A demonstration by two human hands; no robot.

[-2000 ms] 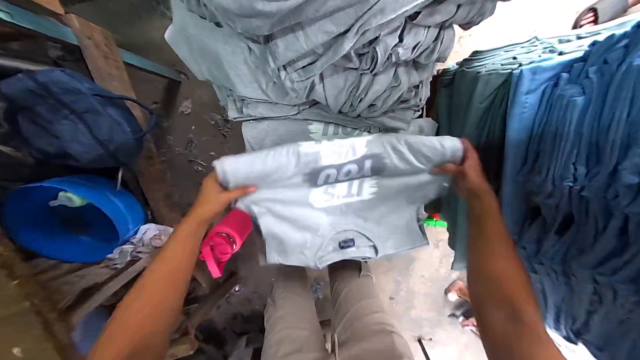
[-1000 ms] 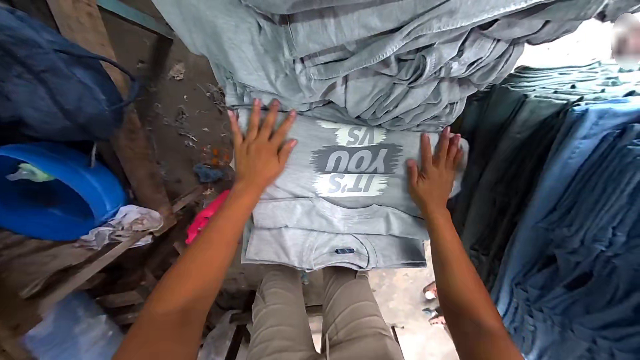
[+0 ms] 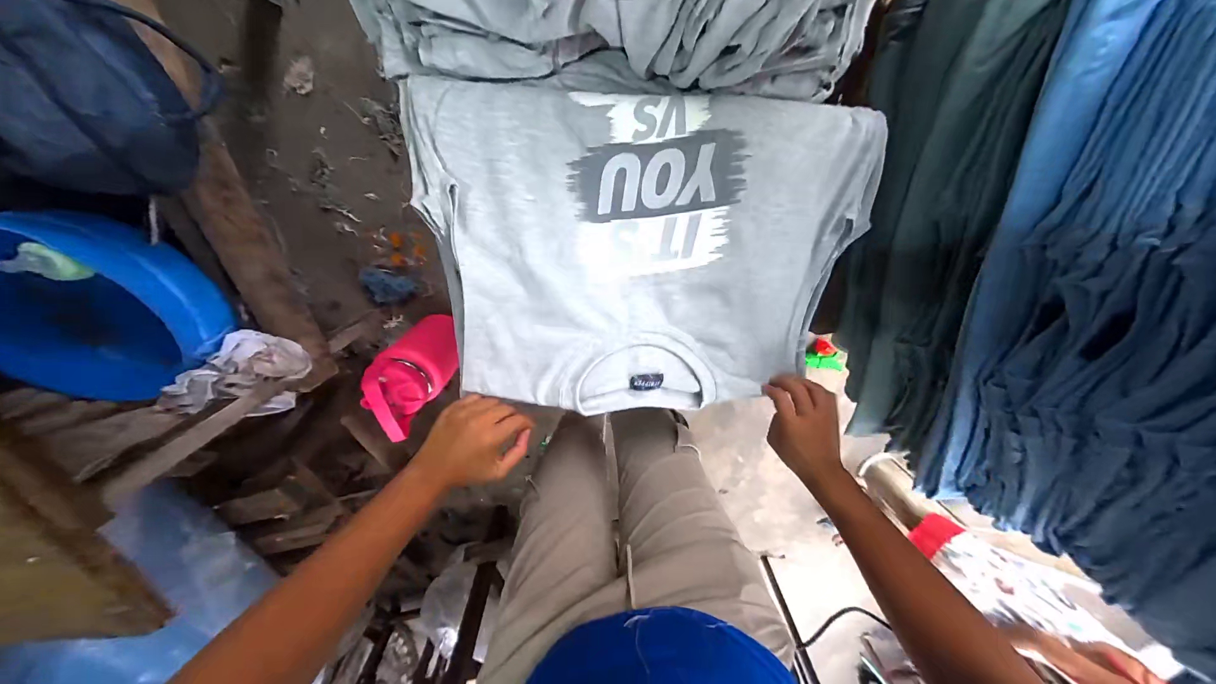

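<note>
A light grey printed T-shirt lies spread out, neckline toward my body, its dark neck label showing. My left hand is at the shirt's near left shoulder edge, fingertips curled at the fabric. Opposite it, my right hand pinches the near right shoulder edge. Beyond the shirt rises a heap of grey garments, which the shirt's far edge meets. The shirt's front print is upside down from my view.
Stacked dark green and blue garments stand at right. At left are a blue plastic tub, a dark blue bag, a pink bottle and wooden boards. Another person's hand shows at the lower right.
One second ago both hands lay flat with fingers spread on the grey shirt; now they are at its near shoulder edges. The shirt's near part, then in folded layers, is now smooth.
</note>
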